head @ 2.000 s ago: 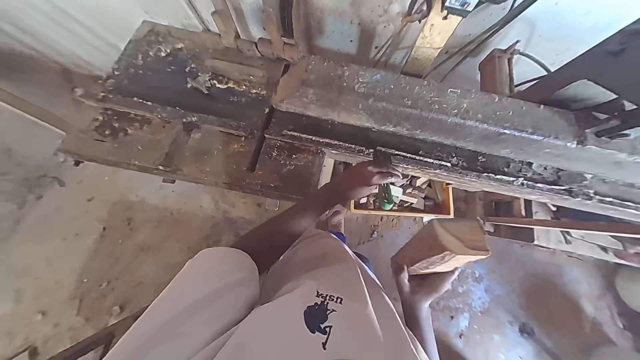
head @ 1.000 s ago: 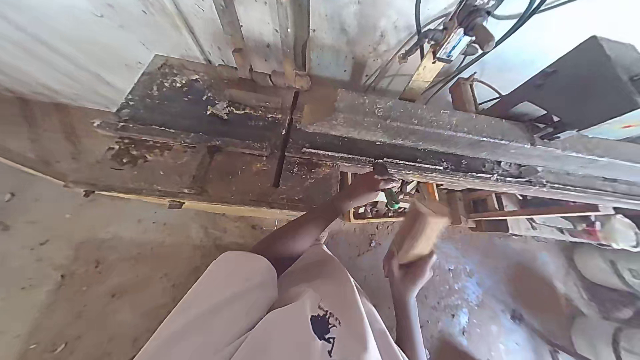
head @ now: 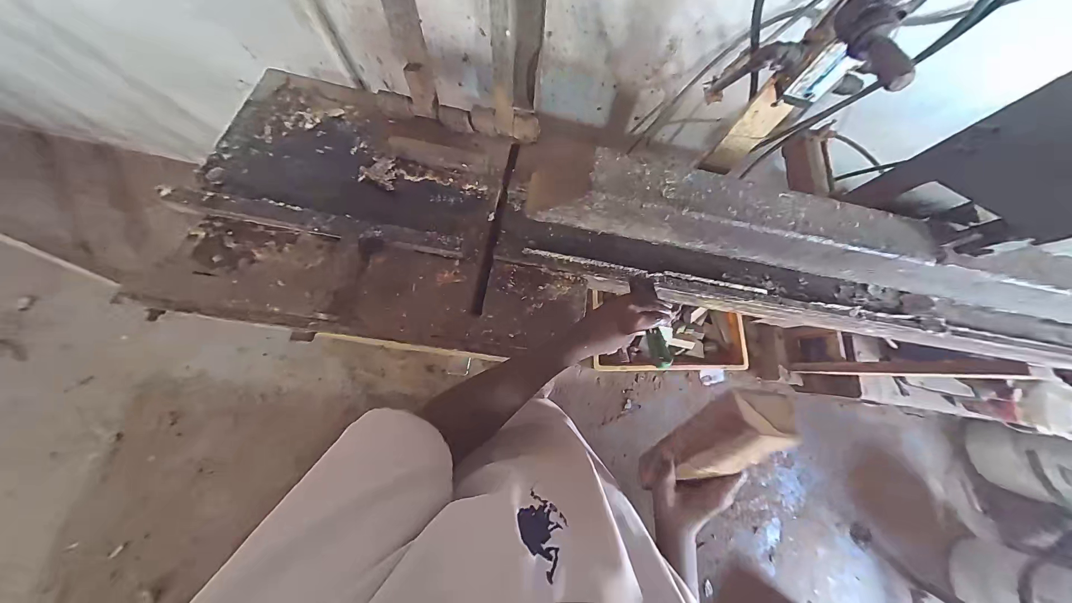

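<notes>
My right hand (head: 691,494) grips a wooden block (head: 729,431), held tilted over the floor at the lower right, with its end face towards the right. My left hand (head: 624,322) is at the front edge of a worn, dark workbench (head: 402,280), its fingers bent beside a small dark piece (head: 643,287) at that edge. Whether the fingers grip this piece is not clear. Just under the left hand is an open drawer or tray (head: 744,343) with yellowish edges, which holds wood offcuts and a green item (head: 657,347).
A long beam-like ledge (head: 754,209) runs along the back of the bench. Behind it, cables and a metal fitting (head: 875,42) hang by the wall. A dark panel (head: 997,159) juts in at the right. Shelving (head: 913,368) holding assorted items continues below the bench, right of the drawer.
The block in my right hand stood more upright one second ago and now lies tipped over to the right. My left hand has stayed at the bench edge.
</notes>
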